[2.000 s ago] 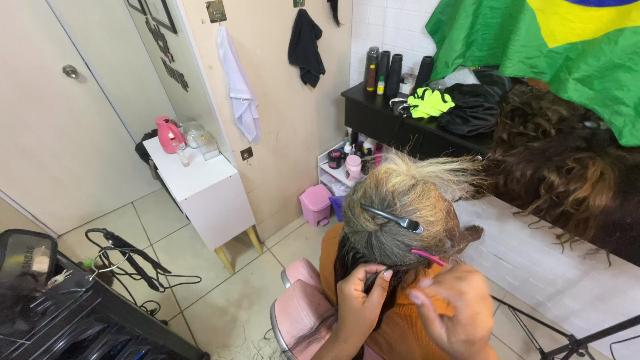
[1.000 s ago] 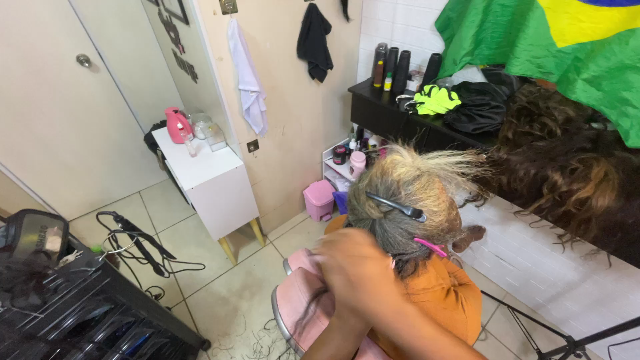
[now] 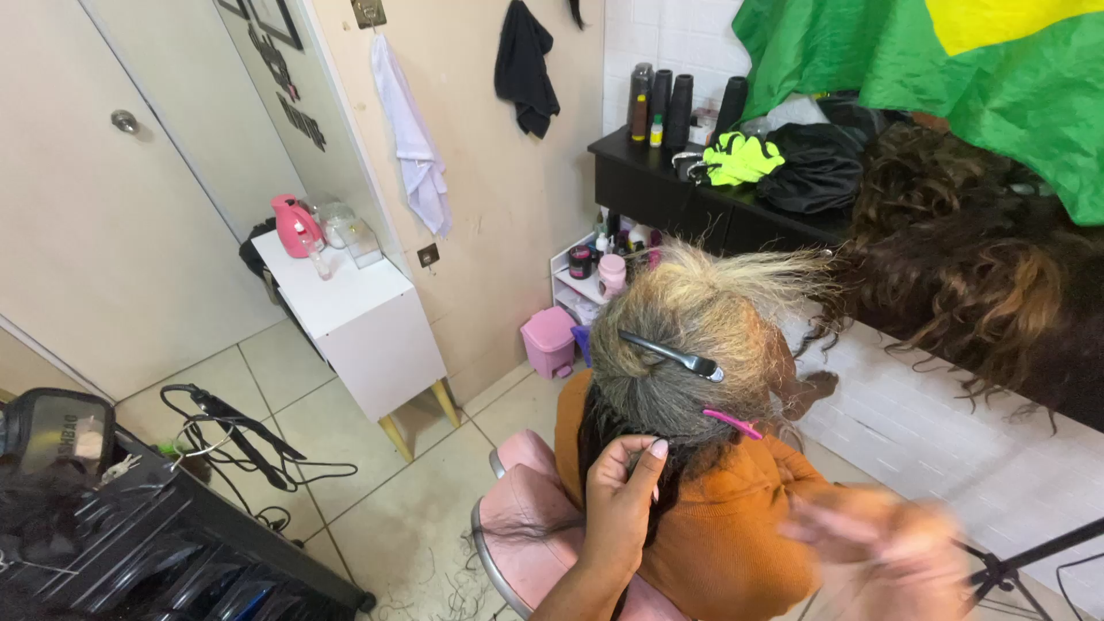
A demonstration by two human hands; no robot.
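Observation:
A seated person in an orange top [image 3: 733, 535] has grey and blond hair [image 3: 664, 379], held up by a black hair clip [image 3: 671, 354] and a pink hair clip [image 3: 732, 423]. At the nape, my left hand [image 3: 623, 492] pinches a lock of dark hair between thumb and fingers. My right hand [image 3: 880, 535] is off to the right of the head, over the orange top's side, and badly blurred; whether it holds anything cannot be made out. Dark hair hangs down behind my left hand. The person sits on a pink salon chair [image 3: 526, 535].
A black trolley [image 3: 224, 535] with a corded hair styling tool [image 3: 250, 444] stands at lower left. A white cabinet [image 3: 371, 336], a pink bin [image 3: 548, 341] and a black shelf [image 3: 655, 185] with long brown hair [image 3: 966, 259] lie beyond. A black tripod [image 3: 1005, 569] stands at lower right.
One second ago my hands overlapped at the nape; now my right hand is away to the right, while my left stays by the hair. Both clips remain in the hair.

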